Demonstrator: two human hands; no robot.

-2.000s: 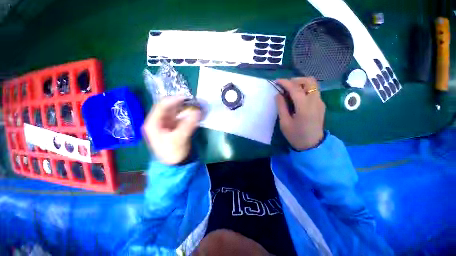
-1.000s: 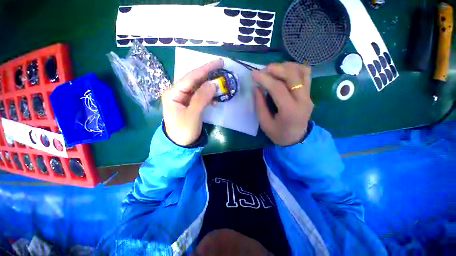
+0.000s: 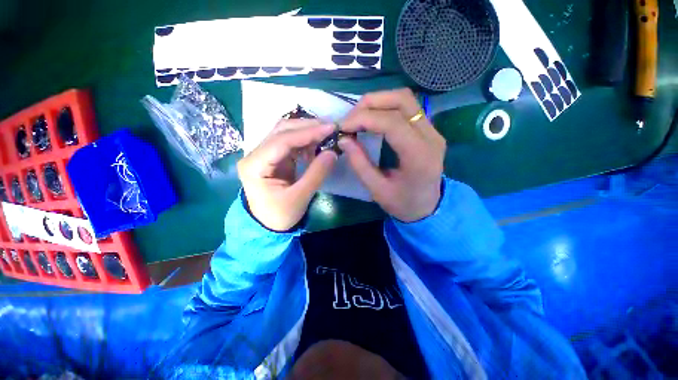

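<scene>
My left hand (image 3: 286, 167) and my right hand (image 3: 394, 152) meet over the white work pad (image 3: 264, 104). Between their fingertips they hold a small dark round module (image 3: 329, 142), seen nearly edge-on and partly hidden by the fingers. A dark watch case (image 3: 299, 113) shows just behind my left fingers on the pad, mostly covered. The thin dark tweezers (image 3: 345, 98) show beside my right hand's fingers; whether the hand still holds them is not clear.
A bag of small parts (image 3: 201, 126), a blue bin (image 3: 123, 182) and a red tray (image 3: 128, 256) are at left. Sticker sheets (image 3: 245, 48) (image 3: 524, 37), a round black dish (image 3: 446, 44), a white disc (image 3: 506, 84), a tape roll (image 3: 495, 124) and an orange screwdriver (image 3: 645, 52) lie around.
My left hand took up the round module, which first showed its yellow patch and is now tilted. My right hand has moved left and its fingers now touch the module too.
</scene>
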